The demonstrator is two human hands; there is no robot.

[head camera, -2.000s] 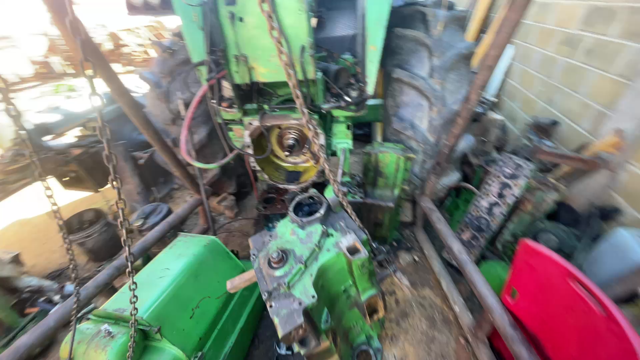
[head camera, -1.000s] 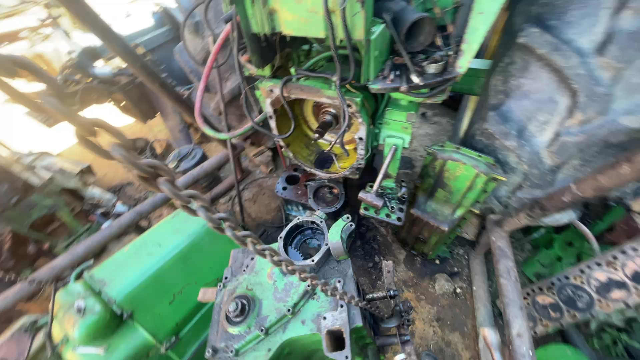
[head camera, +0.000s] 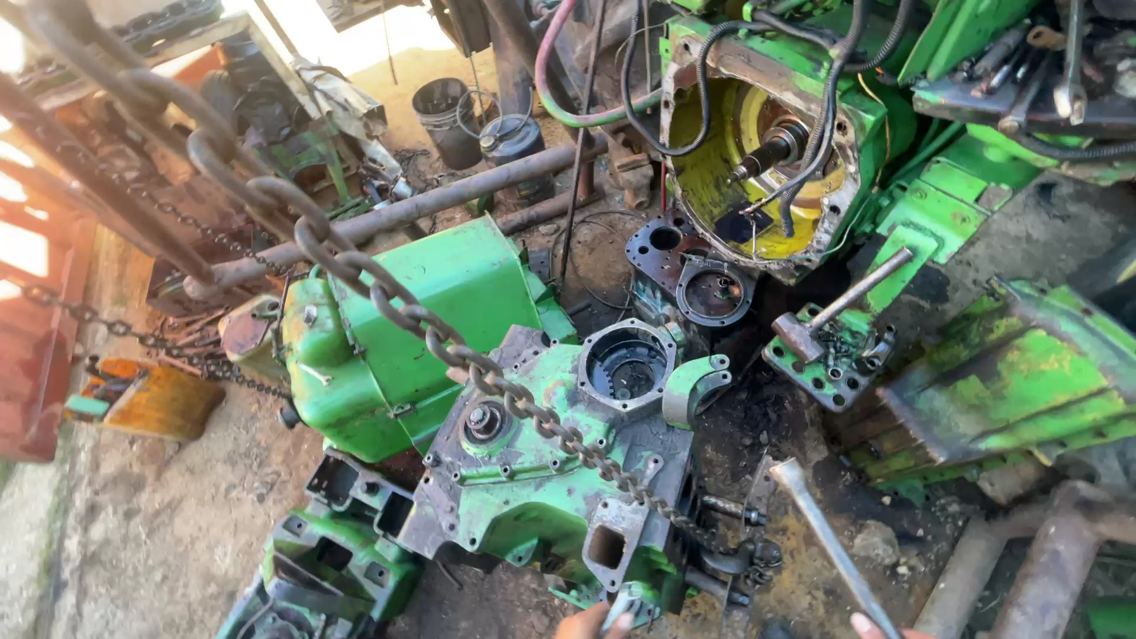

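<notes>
At the bottom edge, my left hand shows only its fingertips, closed on a small metal tool that touches the lower end of the green engine casting. To its right, my right hand, mostly cut off by the frame edge, grips a long steel bar whose flattened end points up and left. A rusty chain runs from the upper left across the casting to a shackle at its right side.
The open yellow bell housing of a green tractor is above. A hammer rests on a green bracket. A green sheet-metal tank or cover lies left, before a rusty pipe. Ribbed green part stands right; a black bucket farther back.
The view has turned down and closer to the casting. Both hands, with the small tool and the steel bar, now show at the bottom edge; neither earlier frame shows them.
</notes>
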